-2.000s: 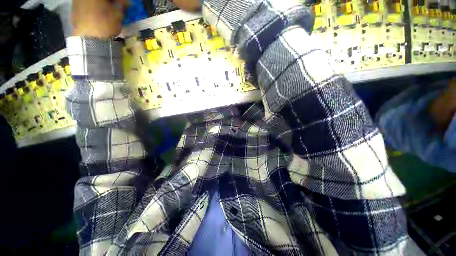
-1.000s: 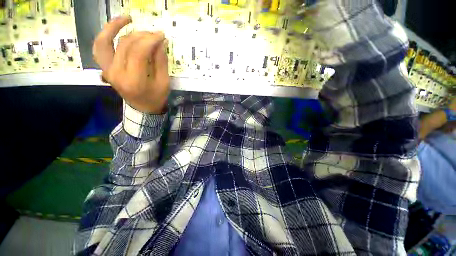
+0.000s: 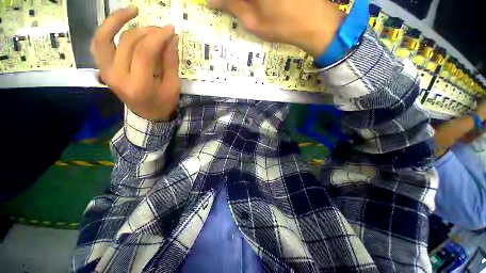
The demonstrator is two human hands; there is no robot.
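A pale cream PCB panel [image 3: 213, 61] with small dark and grey fitted components lies across the upper middle. My left hand [image 3: 139, 72] is over the panel's left end, palm side showing and fingers curled. Its forefinger and thumb are apart; whether the curled fingers hold a tiny part cannot be told. My right hand [image 3: 282, 24] reaches in from the right over the panel's upper part, with a bright blue wrist strap [image 3: 349, 32] on the wrist. Its fingertips are blurred and partly cut off by the top edge, so what they hold is hidden.
A pale rail [image 3: 256, 93] runs along the panel's near side. Another board [image 3: 34, 40] lies left, past a grey gap. Boards with yellow transformers [image 3: 426, 50] curve away at right. Another person's forearm [image 3: 453, 133] with a blue band is at the right edge.
My hands have left the far side of the boards. In the last second my right hand has come into view over the panel, while my left hand has stayed nearly in place.
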